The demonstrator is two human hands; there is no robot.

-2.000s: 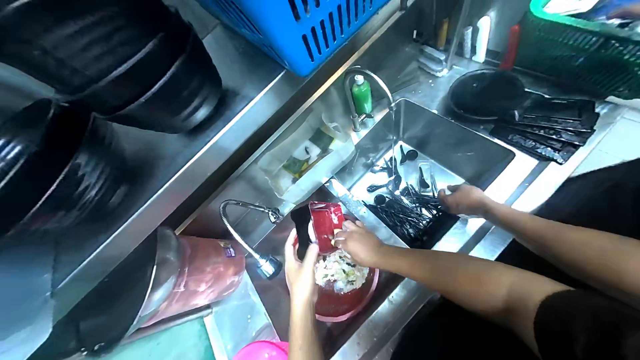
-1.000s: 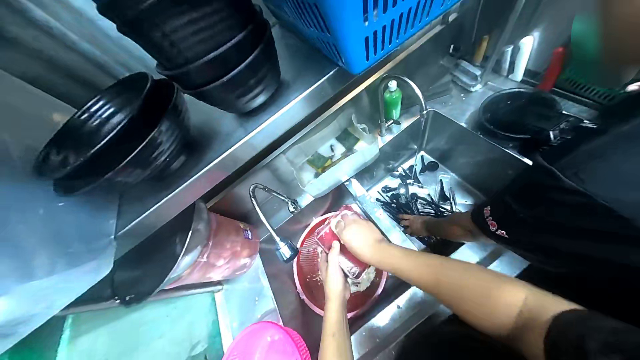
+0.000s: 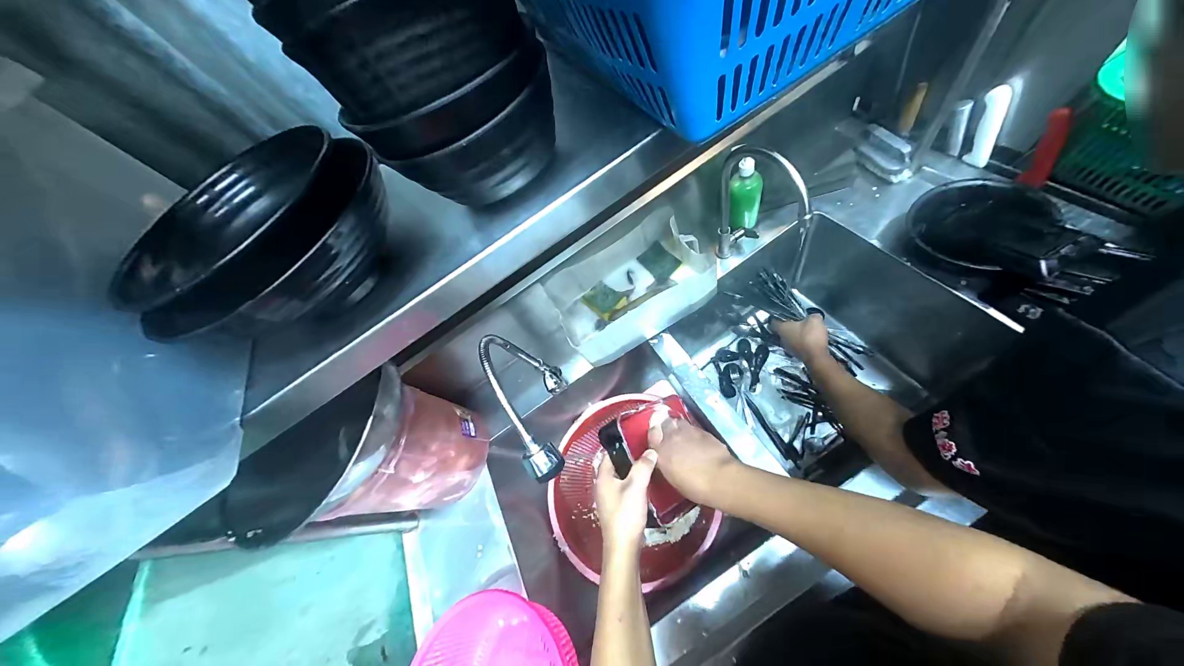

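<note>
Over a round red plastic colander (image 3: 573, 527) in the left sink basin, my left hand (image 3: 624, 504) grips a red container with a black edge (image 3: 671, 495), its thumb near the black part. My right hand (image 3: 689, 453) reaches into or against the upper part of that container, fingers bent; what its fingertips touch is hidden. Pale food scraps (image 3: 675, 529) lie in the colander under the container. A chrome gooseneck faucet (image 3: 504, 393) ends just left of the colander.
A co-worker's hand (image 3: 803, 335) holds black utensils in the right basin (image 3: 925, 305). A plastic tub with sponges (image 3: 638, 324) sits behind. Black bowls (image 3: 268, 231) and a blue basket (image 3: 684, 92) stand on the steel shelf. A pink bucket (image 3: 425, 453) and pink basket (image 3: 499, 634) are leftward.
The red container was held above food scraps two seconds ago; now it is lower in the colander. The co-worker's hand has lifted a bunch of utensils toward the back of the right basin.
</note>
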